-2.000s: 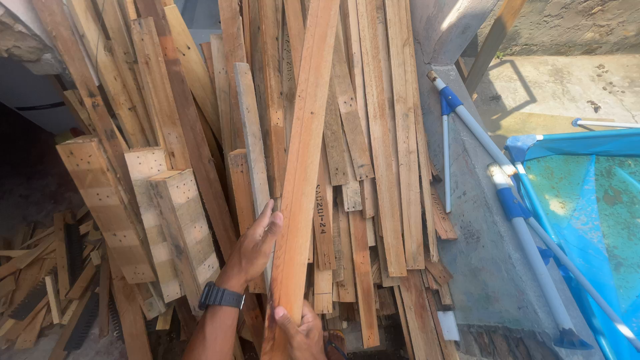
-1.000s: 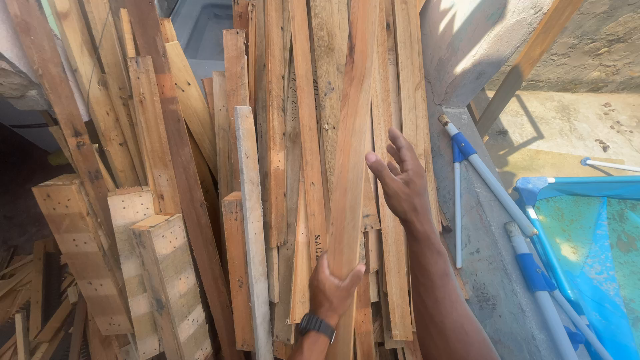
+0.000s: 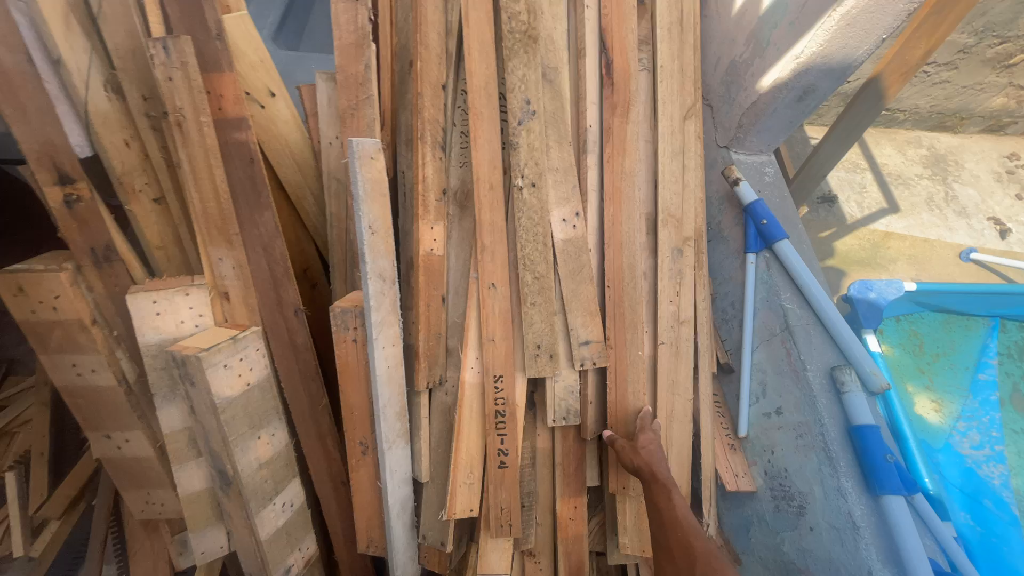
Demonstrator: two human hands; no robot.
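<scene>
My right hand (image 3: 640, 448) lies against the lower part of a reddish wooden plank (image 3: 624, 240) on the right side of the pile, thumb at its left edge and fingers pointing up over its face. Whether it grips the plank is hard to tell. Left of it, a stamped plank (image 3: 496, 320) and a rough greyish-brown plank (image 3: 532, 240) lie lengthwise among several others. A pale, weathered board (image 3: 384, 336) stands out farther left. My left hand is outside the view.
Nailed wooden blocks (image 3: 248, 448) stand at the lower left, near loose scrap pieces (image 3: 48, 480). Right of the pile, white pipes with blue joints (image 3: 808, 280) rest on a concrete ledge (image 3: 784, 384). Beyond lies a blue pool (image 3: 944, 384). A wooden post (image 3: 880, 96) slants at the upper right.
The plank both hands held two seconds ago now lies on the right side of the pile, as far as I can tell. My left hand has left the view; my right hand has come down onto the wood.
</scene>
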